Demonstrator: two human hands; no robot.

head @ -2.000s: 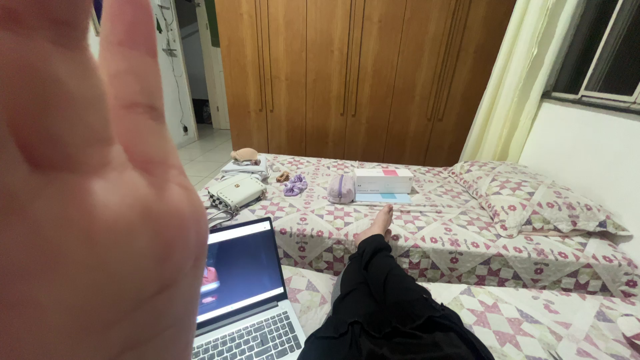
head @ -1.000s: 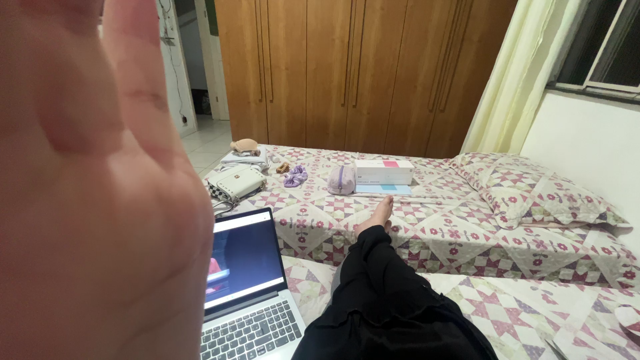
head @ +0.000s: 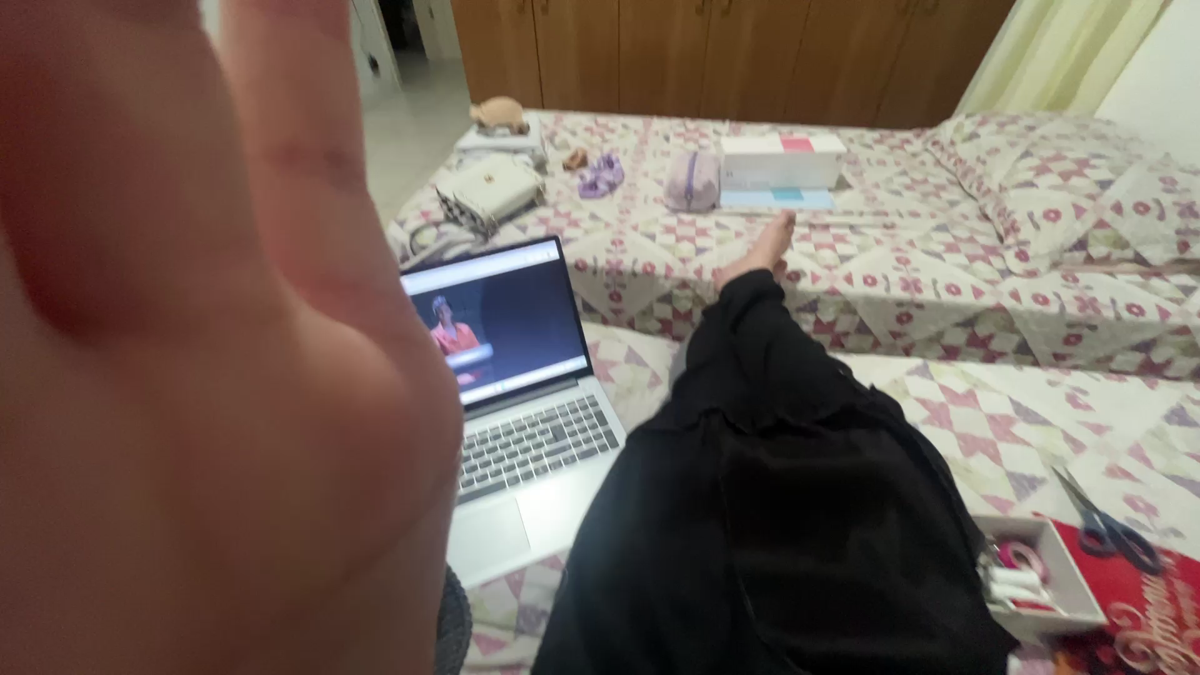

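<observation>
My left hand [head: 225, 356] fills the left side of the view, very close to the camera, palm toward it. Two of its fingers point up with a gap between them; the rest lie outside the frame. Nothing shows in its palm. Behind it stands a silver laptop [head: 548, 441], raised lid and lit screen partly covered by the hand. My right hand is out of view. My outstretched leg in black cloth [head: 797, 487] lies beside the laptop, the bare foot [head: 771, 246] near the far bed's edge.
Scissors [head: 1106, 525] lie at right on a red printed item [head: 1139, 591], beside a white box [head: 1078, 595] of small sewing things. A white bag [head: 492, 192], purple scrunchie [head: 601, 175], lilac pouch [head: 692, 180], white carton [head: 783, 164] and pillow [head: 1087, 192] rest on the far bed.
The view has tilted down, bringing the scissors and the box of small things into sight at lower right. My left hand remains raised at the left. The laptop screen's picture differs.
</observation>
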